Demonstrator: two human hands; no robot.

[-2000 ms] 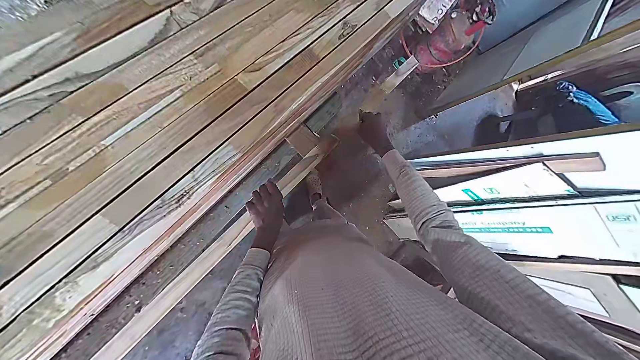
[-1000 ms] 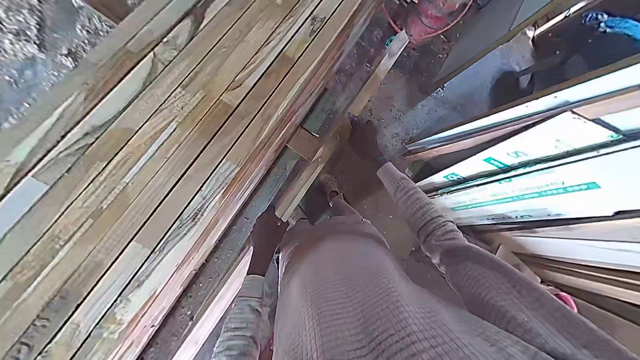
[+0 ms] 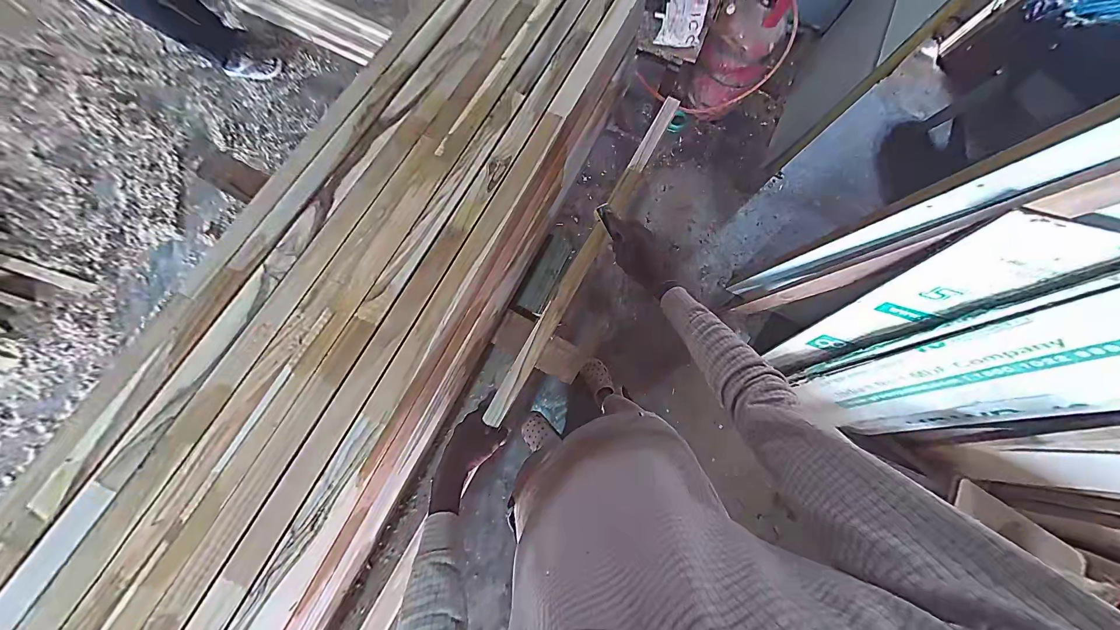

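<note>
A long narrow wooden strip (image 3: 573, 278) slants from my lower left up toward the red machine. My left hand (image 3: 472, 442) is at the strip's near end, its fingers around that end. Further up, my right hand (image 3: 634, 249) is at the strip's right edge, with a small dark object (image 3: 605, 220) at its fingertips that crosses the strip; what it is I cannot tell. Below the strip lies a short wooden block (image 3: 560, 357). Beside it, on the left, is a wide stack of long jointed wooden boards (image 3: 350, 324).
A red machine (image 3: 739, 52), perhaps a compressor, with an orange hose stands at the top. Sheets in printed white wrapping (image 3: 989, 341) lean at the right. My feet are just below the block. A person's dark-clad leg (image 3: 188, 31) shows at the top left.
The strip's near end now shows at my left hand; earlier, wood extended past that hand toward the lower left. The view has turned.
</note>
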